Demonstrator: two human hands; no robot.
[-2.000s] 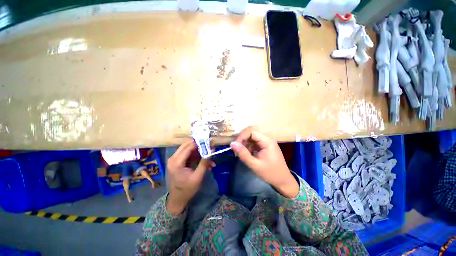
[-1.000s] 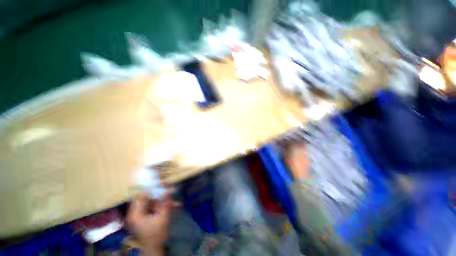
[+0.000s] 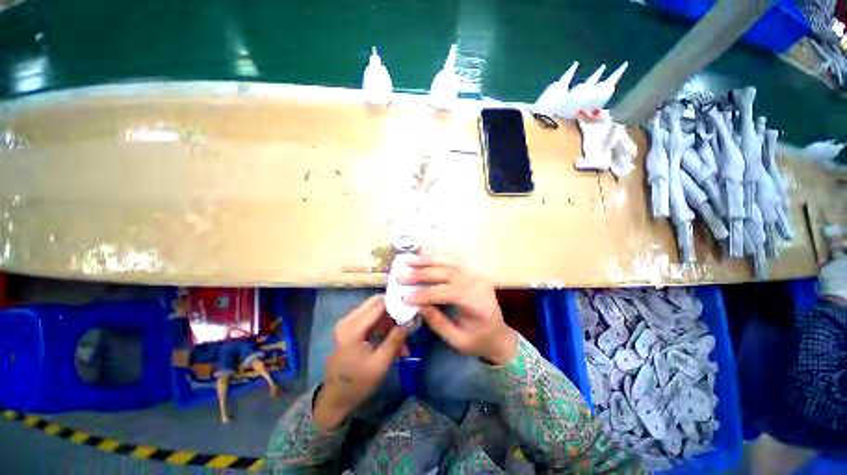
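Observation:
A grey-white leg part (image 3: 403, 295) is held foot end toward me at the bench's front edge, with a smooth pale oval sole on its foot. My left hand (image 3: 360, 351) grips it from the lower left. My right hand (image 3: 464, 311) presses its fingers on the sole from the right. Both hands are bare. The far end of the leg part is mostly hidden under the foot and fingers. Loose sole pieces (image 3: 650, 371) fill a blue crate (image 3: 734, 371) right of my knees.
A phone (image 3: 507, 151) lies on the tan bench (image 3: 232, 204). White bottles (image 3: 377, 82) stand along the green belt (image 3: 279, 37). A red-and-white item (image 3: 605, 144) lies beside piled legs (image 3: 734, 176). A person's checked sleeve (image 3: 822, 357) shows at right. A doll-like part (image 3: 228, 366) lies lower left.
One second ago my right hand was over the sole crate, in a blurred view; now it is back on the leg part. A pale sole now covers the foot. The view has swung back to centre.

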